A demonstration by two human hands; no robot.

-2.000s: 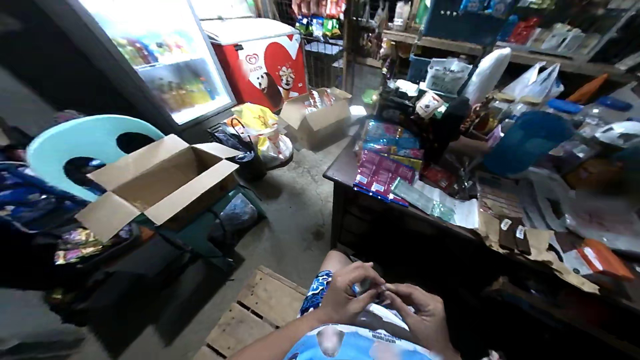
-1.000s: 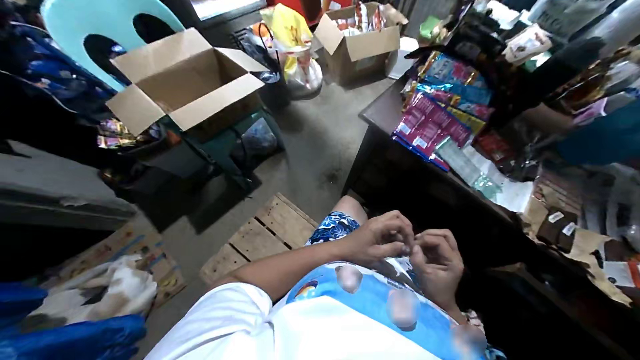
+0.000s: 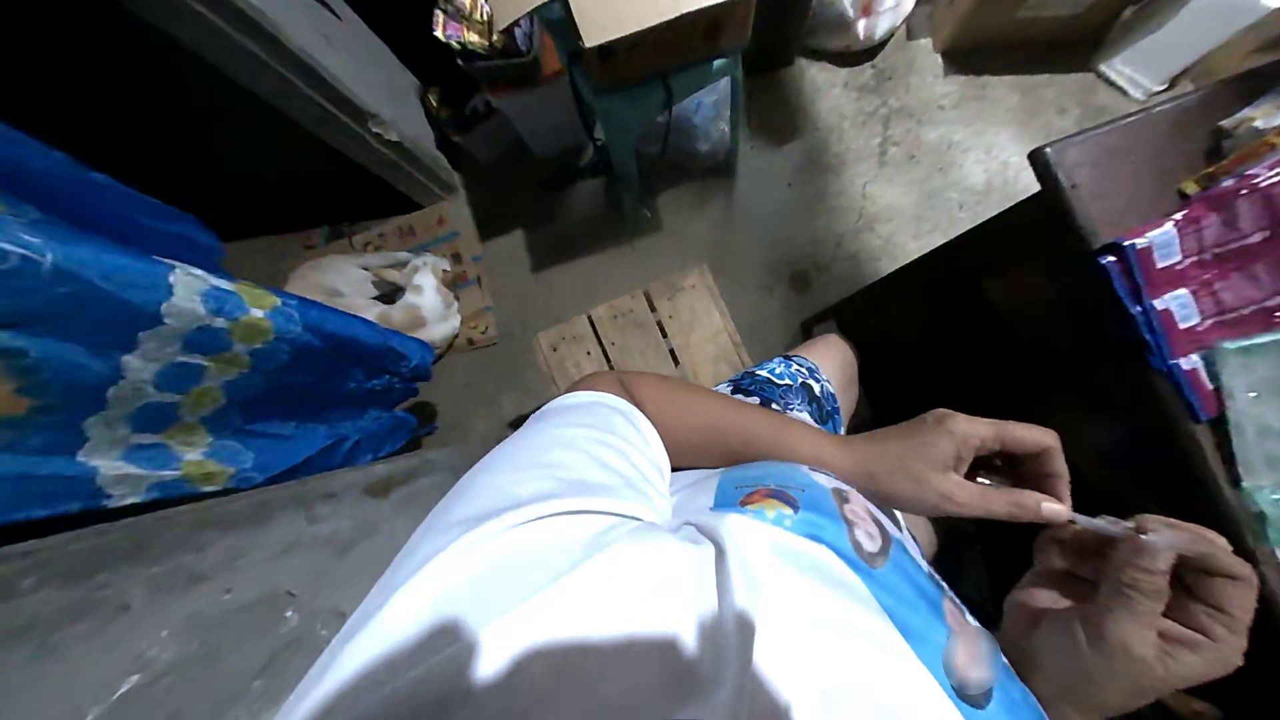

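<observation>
My left hand [image 3: 950, 465] reaches in from the left, over my lap, its thumb and a fingertip pinching one end of a small, thin whitish item [image 3: 1100, 524]. Close by at the lower right, my right hand [image 3: 1130, 610] has curled fingers and grips the other end. The item is too small to identify. Both hands are in front of my printed white and blue shirt [image 3: 620, 570], beside the dark side of a desk.
A desk [image 3: 1120, 165] with magenta packs [image 3: 1225, 265] stands right. A slatted wooden platform [image 3: 650, 330] is ahead. Left are a blue patterned curtain [image 3: 200, 380] and a cat [image 3: 425, 300] lying on cardboard. A cardboard box [image 3: 650, 20] sits on a green plastic support [image 3: 625, 130].
The view has swung down and to the left. My hands are still close together, with the thin item now visible between them.
</observation>
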